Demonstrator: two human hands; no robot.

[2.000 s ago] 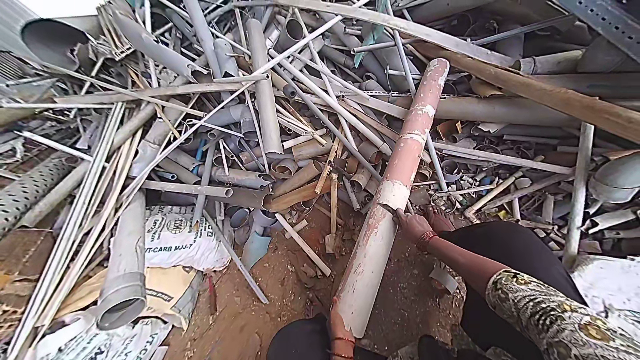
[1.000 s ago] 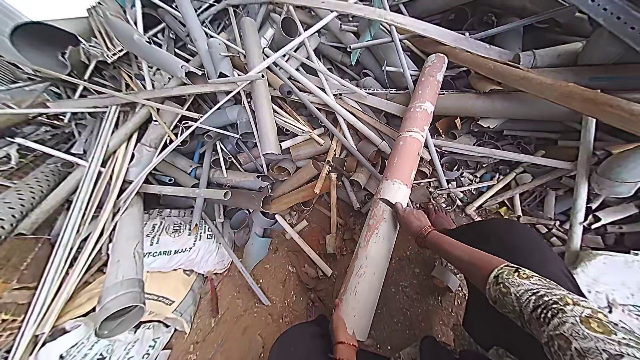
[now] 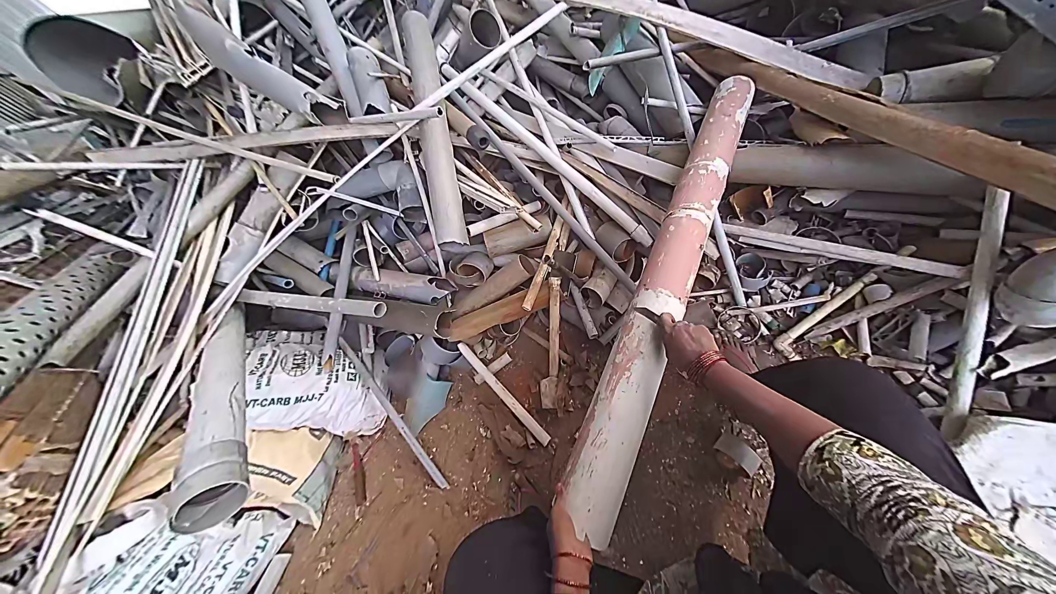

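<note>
A long plastic pipe [image 3: 623,388] slants from between my knees up to the scrap heap, its upper part coated in flaking pink paint and its lower part mostly bare and pale. At its near end, my left hand [image 3: 569,524] grips the left side. My right hand [image 3: 686,342] is at the edge of the pink coat, closed around a dark, thin scraping blade [image 3: 648,315] whose edge touches the pipe. The fingers partly hide the tool, so its exact kind cannot be told.
A heap of grey pipes [image 3: 437,140] and thin strips spreads ahead. A wooden plank [image 3: 891,124] crosses at upper right. At left lie a wide-ended grey pipe [image 3: 210,478] and printed sacks [image 3: 309,379]. Bare soil [image 3: 396,520] shows before my knees.
My right hand has shifted slightly up along the pipe with the blade. The left hand stays at the near end. The pipe lies nearly as before.
</note>
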